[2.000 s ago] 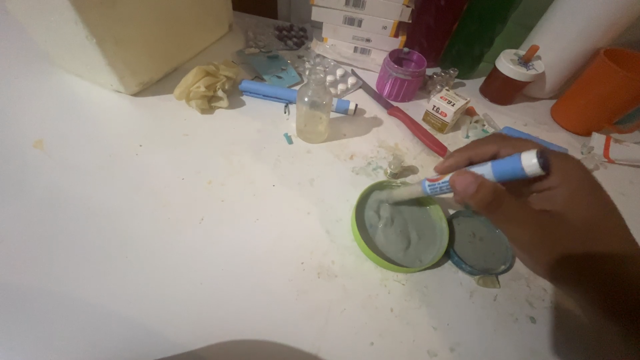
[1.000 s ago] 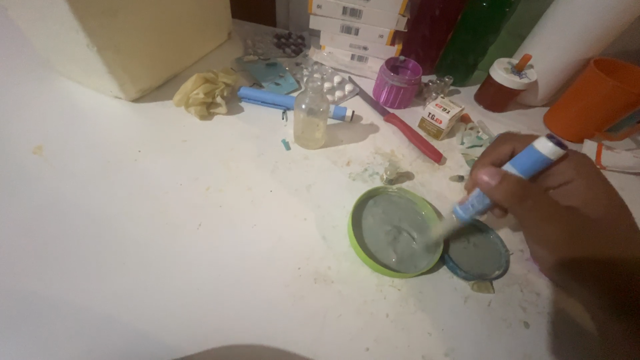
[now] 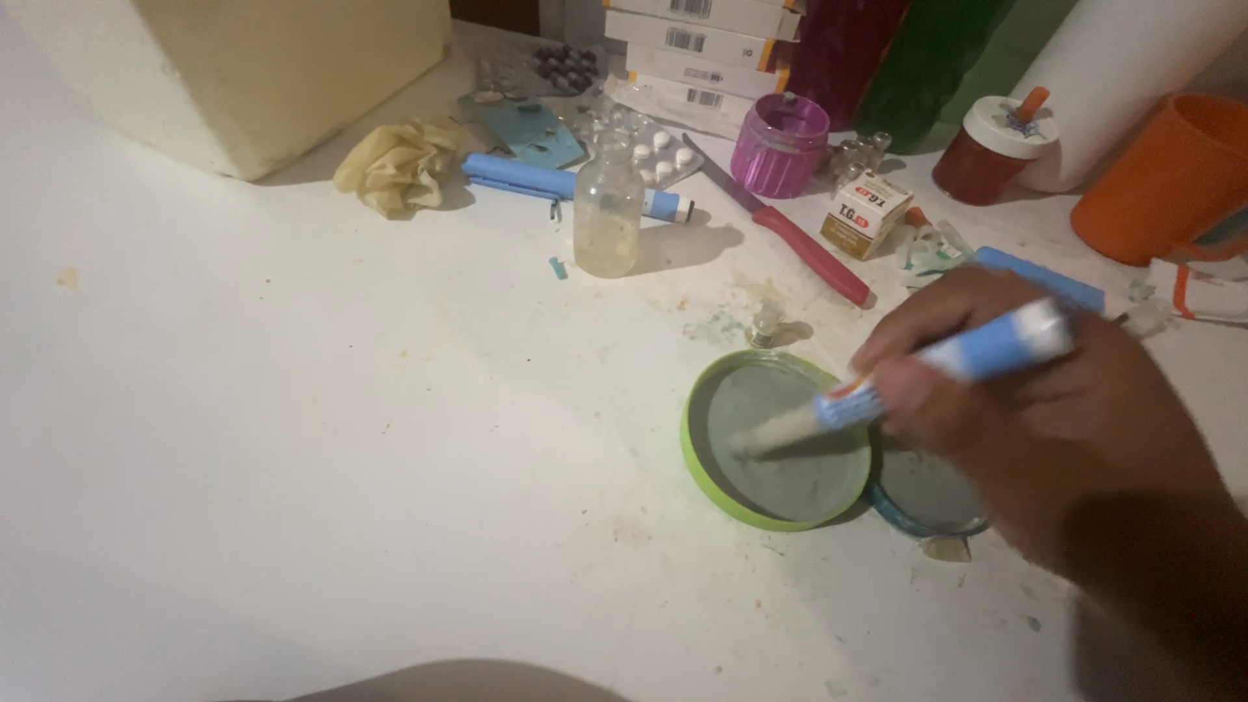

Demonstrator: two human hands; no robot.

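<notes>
My right hand [image 3: 1014, 390] grips a blue and white marker [image 3: 965, 351] whose lower end, coated in pale paste, dips into grey paste [image 3: 780, 487] in a shallow round lid with a green rim [image 3: 694, 458]. The marker leans down to the left. A second, blue-rimmed lid [image 3: 902, 522] with grey matter sits against the green one, partly under my hand. Just behind the green lid lies a small clear glass piece [image 3: 765, 327]. My left hand is out of view.
Behind stand a glass vial [image 3: 606, 219], a blue marker [image 3: 522, 175], a red-handled knife [image 3: 814, 255], a purple jar [image 3: 780, 146], a small carton [image 3: 863, 214], an orange mug [image 3: 1165, 185] and a red jar [image 3: 985, 161]. Crumpled yellowish material [image 3: 400, 171] lies near a pale block [image 3: 292, 88]; stacked boxes [image 3: 682, 44] stand behind.
The marker's coated end has moved from the right side of the green-rimmed lid to nearer its middle, and the marker lies flatter. The grey paste's surface looks smoother than two seconds ago.
</notes>
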